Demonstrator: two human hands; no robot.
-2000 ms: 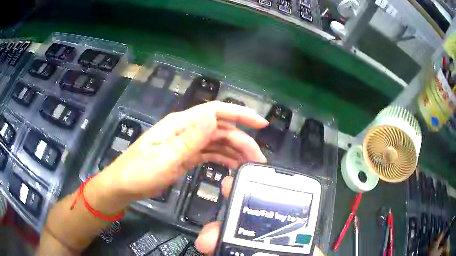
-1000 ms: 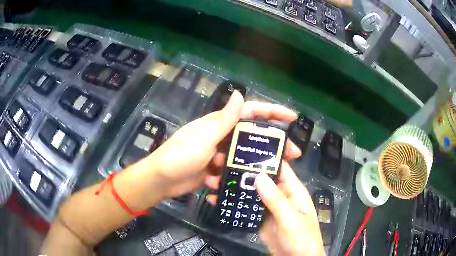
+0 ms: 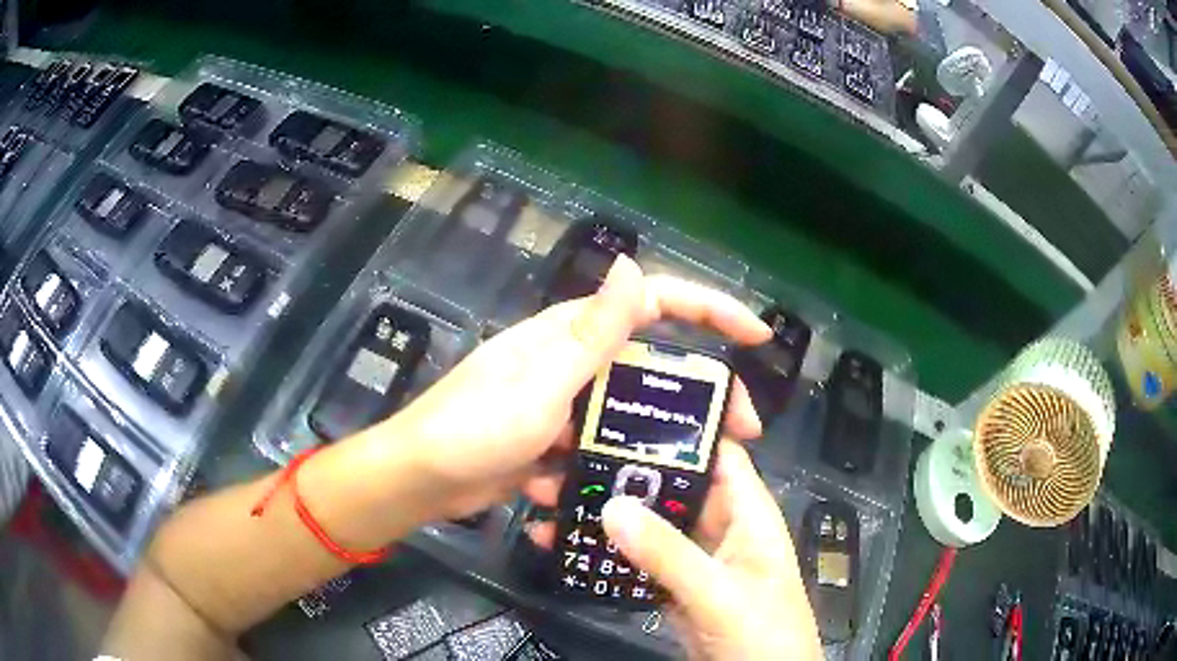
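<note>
A black keypad phone (image 3: 652,413) with a gold-rimmed, lit screen showing text is held upright in front of me over a clear blister tray (image 3: 291,439). My left hand (image 3: 516,387), with a red string on the wrist, is around the phone's left side and top edge, its fingers curled above the screen. My right hand (image 3: 736,555) holds the phone's lower right side, its thumb on the keypad just below the round centre key (image 3: 638,482). Parts of the number keys are hidden by the thumb. Other phones lie in the tray's pockets behind my hands.
Another tray (image 3: 278,304) of face-down phones stands left. Batteries (image 3: 411,630) lie on the bench below. At right are a fan (image 3: 1036,452), a pale green ring (image 3: 953,488), a red pen (image 3: 924,604) and more phones. A green conveyor (image 3: 542,97) runs behind, with trays beyond.
Since the earliest frame, the phone has moved farther from the camera and my right hand has come into clear view. Since one second ago, my right thumb has shifted down-left onto the number keys.
</note>
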